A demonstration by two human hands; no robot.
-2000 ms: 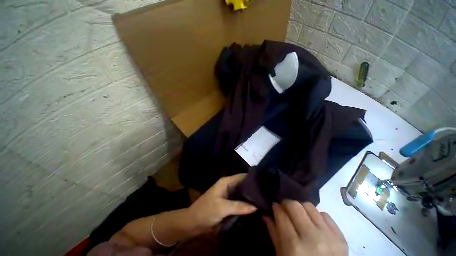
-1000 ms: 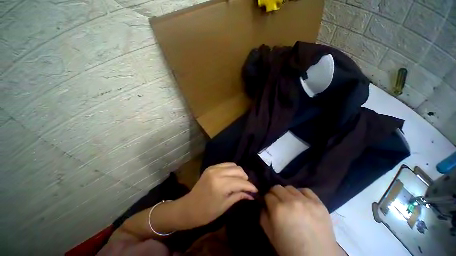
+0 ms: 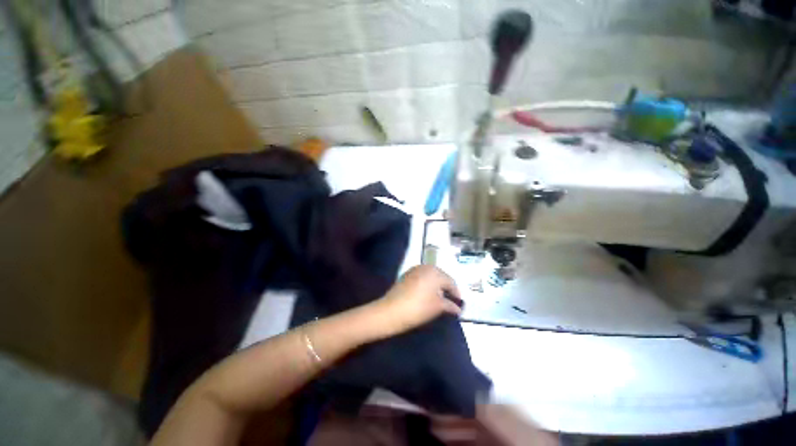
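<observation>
The dark navy and maroon garment (image 3: 349, 253) lies in a heap on the left of the white table, with a pale rounded patch (image 3: 221, 202) near its top. A white piece (image 3: 269, 320) shows between its folds. My left hand (image 3: 423, 296) grips the garment's edge just left of the needle area. My right hand (image 3: 511, 429) is blurred at the bottom edge, beside the garment's lower corner; its fingers cannot be made out. The sewing machine head (image 3: 497, 192) stands right of the garment, and no cloth shows under its needle.
A brown cardboard guard (image 3: 96, 287) and yellow plug (image 3: 74, 126) are at left. A blue-handled tool (image 3: 441, 185) lies beside the head. A dark-handled screwdriver (image 3: 509, 48) stands on top. Blue-handled snips (image 3: 737, 347) lie right. A small yellow-green tool (image 3: 374, 124) is near the wall.
The view has swung right, bringing the whole machine head into view. My left hand has moved with the garment's edge towards the needle area. My right hand is now lower and apart from my left.
</observation>
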